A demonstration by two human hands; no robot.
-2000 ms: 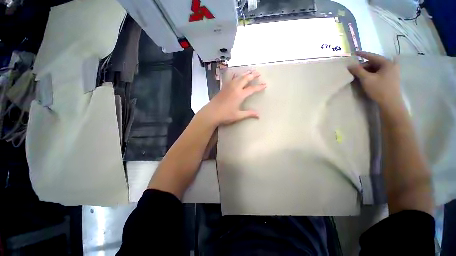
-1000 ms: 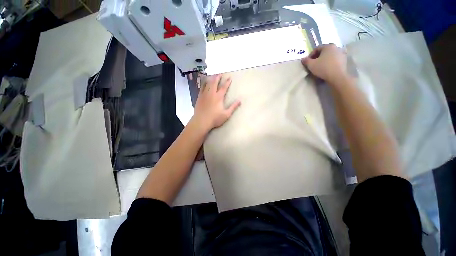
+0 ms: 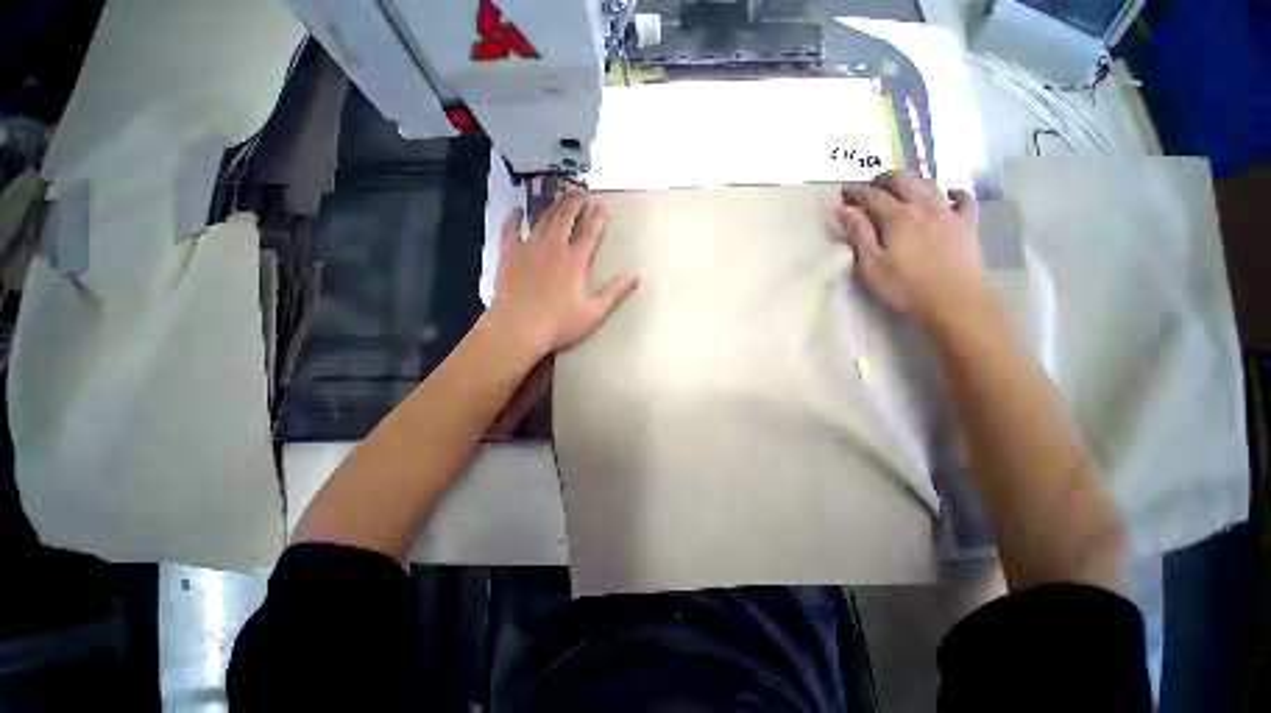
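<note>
A beige panel (image 3: 725,404) lies in front of me, its far edge along the white template (image 3: 739,132) and its near edge over the table's front. My left hand (image 3: 551,272) rests with fingers spread on the panel's far left corner. My right hand (image 3: 913,244) is at the far right corner, fingers bent onto the edge; whether it pinches the cloth is hard to tell. A fold runs down the panel's right part beside a small yellow mark (image 3: 864,371).
The machine head (image 3: 523,84) stands just beyond my left hand. A beige panel stack (image 3: 153,376) lies at left beside dark pieces (image 3: 300,153) and a black plate (image 3: 390,279). Another beige panel (image 3: 1136,348) lies at right. A control panel (image 3: 1059,42) and cables are at the far right.
My right hand has turned from pinching the far right corner to lying lower over it, fingers on the edge. The panel lies straighter against the template. My left hand's fingers are spread wider.
</note>
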